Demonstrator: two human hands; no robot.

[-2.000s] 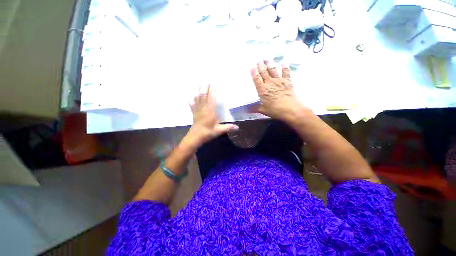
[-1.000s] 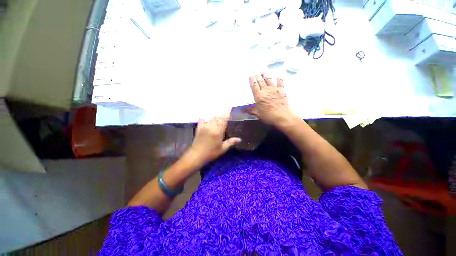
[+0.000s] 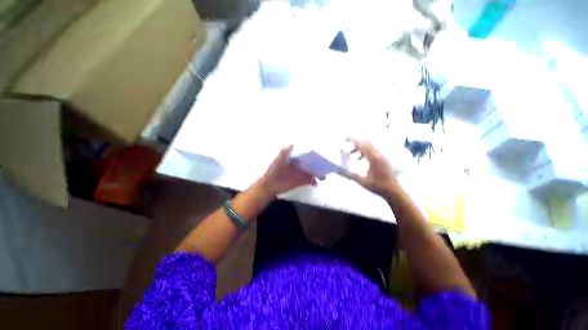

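Observation:
My left hand [image 3: 288, 174] grips a pale lilac-white box [image 3: 317, 162] at its left side, above the table's front edge. My right hand [image 3: 376, 169] is at the box's right end, thumb near its lower edge and fingers curled and spread above. Overexposure hides whether the right hand holds anything and whether the box is open. The white table [image 3: 271, 122] is strongly overexposed.
Dark cables [image 3: 429, 113] lie mid-table. White boxes [image 3: 516, 151] stand at right, more at left. Yellow sheets [image 3: 447, 211] lie by the front edge. A brown carton [image 3: 129, 58] and a red-orange stool [image 3: 129, 174] are at left.
The view has turned, so the table edge now slants. My hands, earlier flat and apart at the table edge, are now raised together around the box, with the left hand gripping it.

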